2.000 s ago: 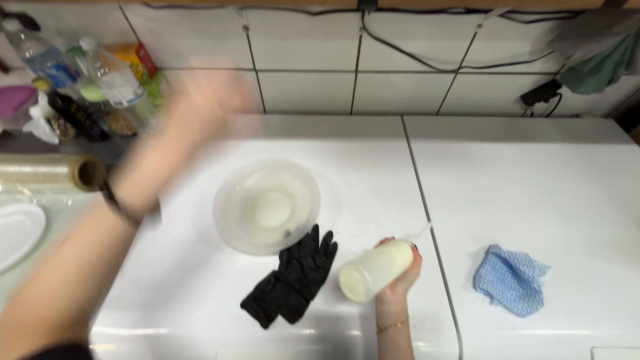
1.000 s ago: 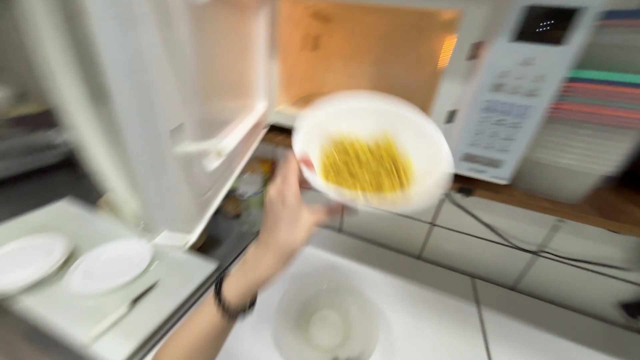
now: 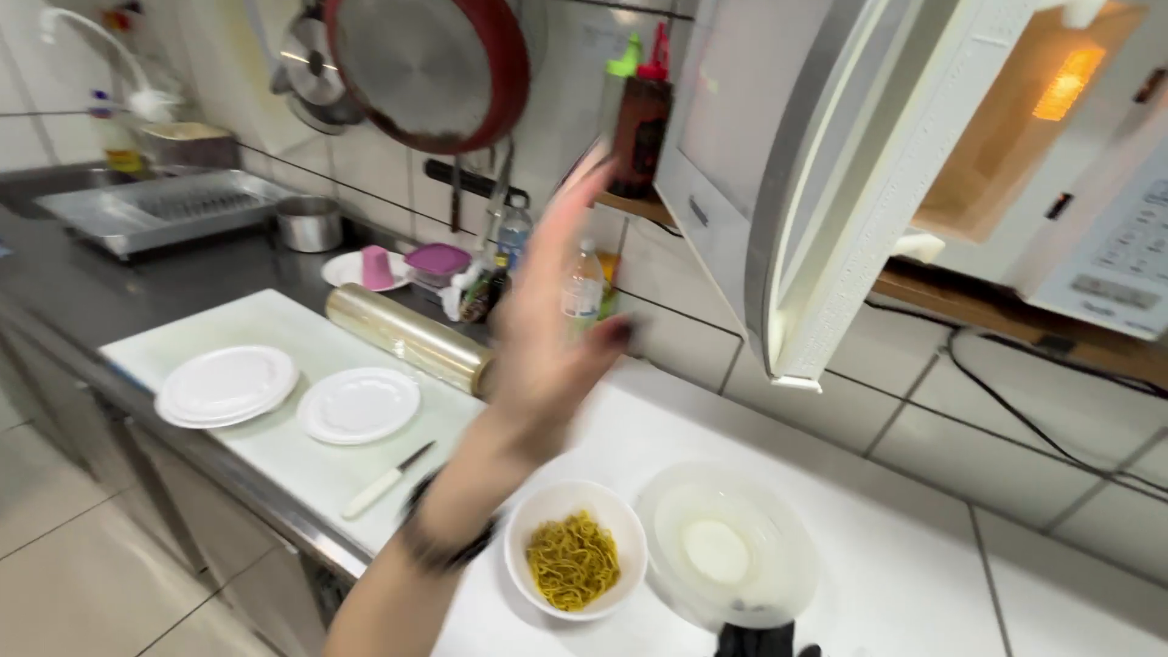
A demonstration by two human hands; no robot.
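My left hand [image 3: 547,338] is raised, blurred, with its thumb apart from the fingers and nothing in it, to the left of the open microwave door [image 3: 821,210]. Below it, a white bowl [image 3: 516,547] of yellow noodles [image 3: 573,560] stands on the white counter. Just right of that is a translucent bowl [image 3: 785,547], with part of a black glove [image 3: 756,639] at the bottom edge. The microwave [image 3: 1109,210] is lit inside. My right hand is out of view.
A cutting board [image 3: 274,315] at left bears white plates [image 3: 228,385], a white-handled knife [image 3: 388,482] and a roll of plastic film [image 3: 406,338]. Beyond are a small pot [image 3: 308,224] and a metal drainer [image 3: 173,210]. A red pan [image 3: 429,68] hangs on the wall.
The noodle bowl, held by my left hand near the microwave one second ago, now rests on the counter, let go. My right hand and its squeeze bottle, seen two seconds ago, are out of view.
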